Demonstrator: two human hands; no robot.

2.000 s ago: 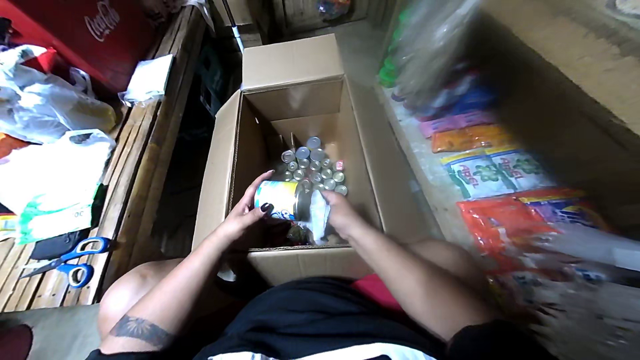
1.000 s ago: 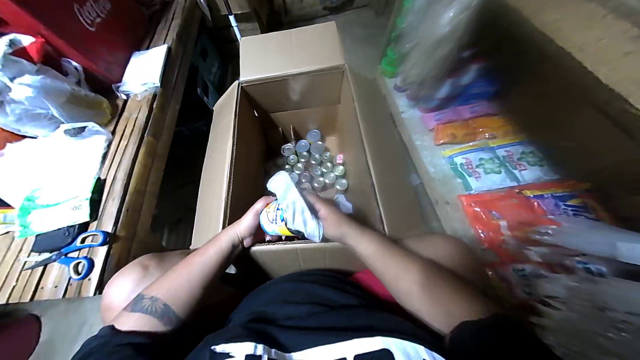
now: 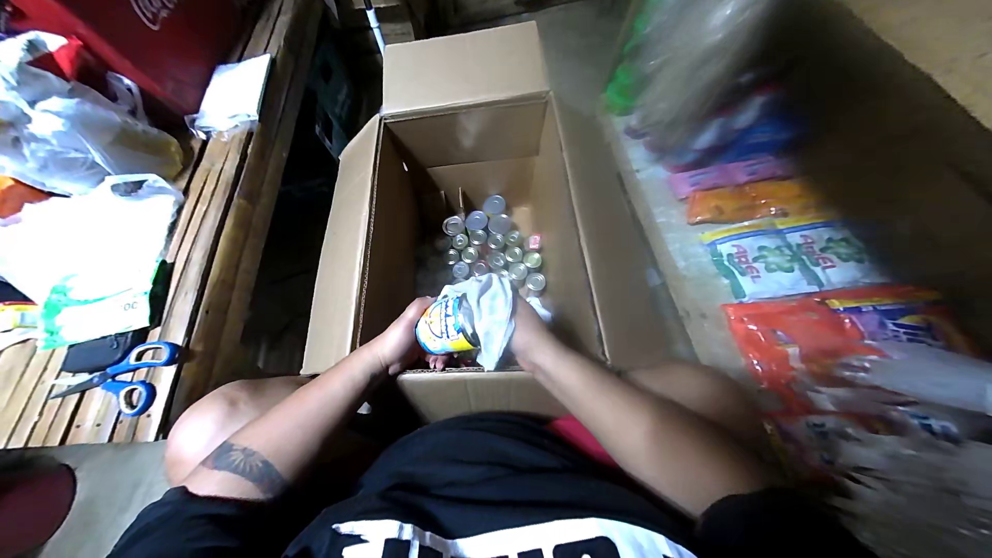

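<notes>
My left hand (image 3: pixel 404 337) grips a can with a yellow and blue label (image 3: pixel 443 325) over the near end of a cardboard box (image 3: pixel 473 395). A white cloth (image 3: pixel 492 314) lies against the can's right end, with my right hand (image 3: pixel 527 325) closed on it; the fingers of that hand are mostly hidden behind the cloth. Deeper in the box, beyond both hands, several metal cans (image 3: pixel 494 240) stand close together, their round tops facing up. The box's flaps are folded outward.
On the left, a slatted bamboo bench (image 3: pixel 225 256) bears blue-handled scissors (image 3: pixel 132 376), plastic bags (image 3: pixel 85 124) and a white packet (image 3: pixel 232 93). Detergent packets (image 3: pixel 790 256) lie along the right side. A red cooler (image 3: pixel 155 39) stands at the upper left.
Two seconds ago the cloth was at the can's right end with the label facing up; a second ago it covered more of the can's top. Now it is back toward the right end.
</notes>
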